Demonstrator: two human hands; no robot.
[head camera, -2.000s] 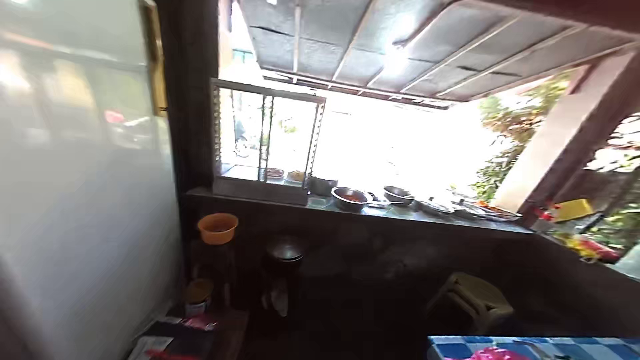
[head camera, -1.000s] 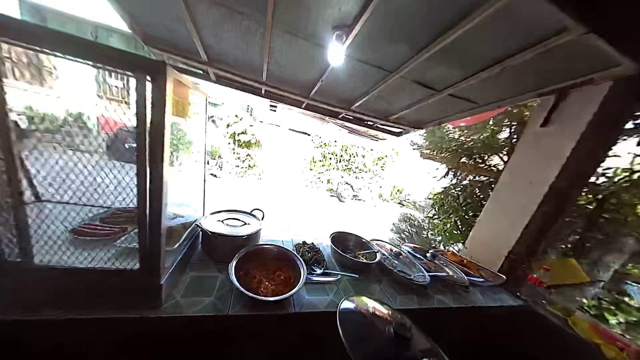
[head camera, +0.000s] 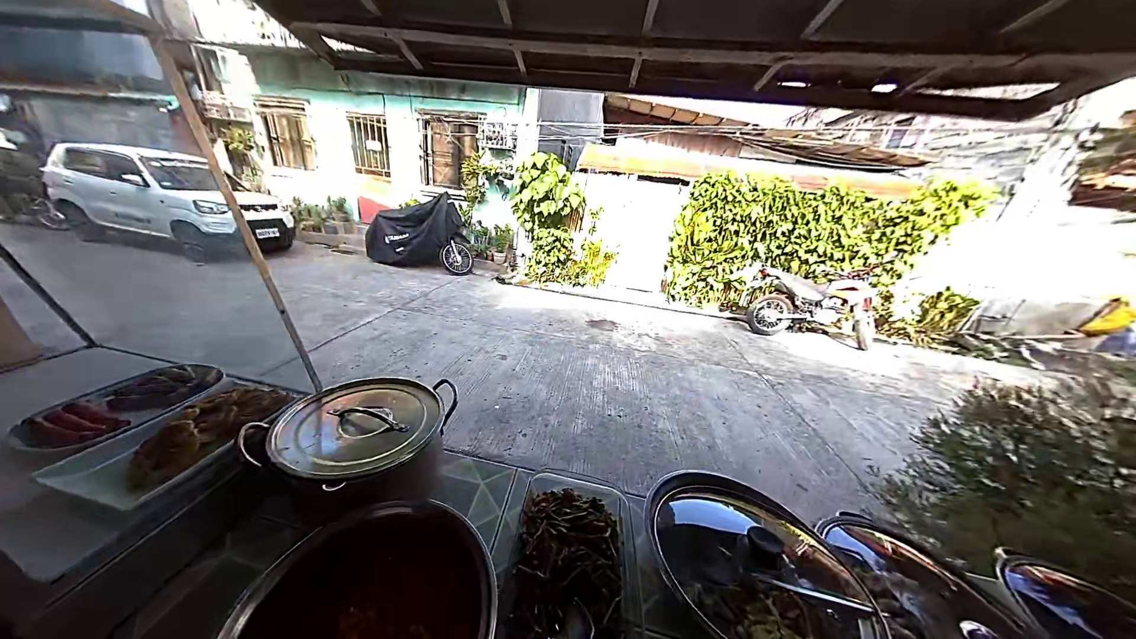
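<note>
Neither my left hand nor my right hand shows in the head view. At the bottom, a metal pot with a lid (head camera: 359, 430) stands on a tiled counter (head camera: 475, 488). Nearer lies a large metal bowl (head camera: 364, 577) of reddish food. Right of it is a clear tray of dark, stringy food (head camera: 568, 559) with a spoon in it. A glass lid with a black knob (head camera: 754, 550) covers a dish of food, and more lidded dishes (head camera: 914, 577) continue to the right.
At left, behind a glass case's wooden post (head camera: 235, 213), are a tray of sausages (head camera: 80, 424) and a tray of browned food (head camera: 204, 430). Beyond lie a concrete street (head camera: 577, 390), a white car (head camera: 160, 195), a covered motorcycle (head camera: 417, 235) and a motorcycle (head camera: 812, 302). A bush (head camera: 1012, 461) stands at right.
The view has moved forward to the counter and over its dishes. The glass lid that was in front of the counter one second ago now lies over a dish at the right.
</note>
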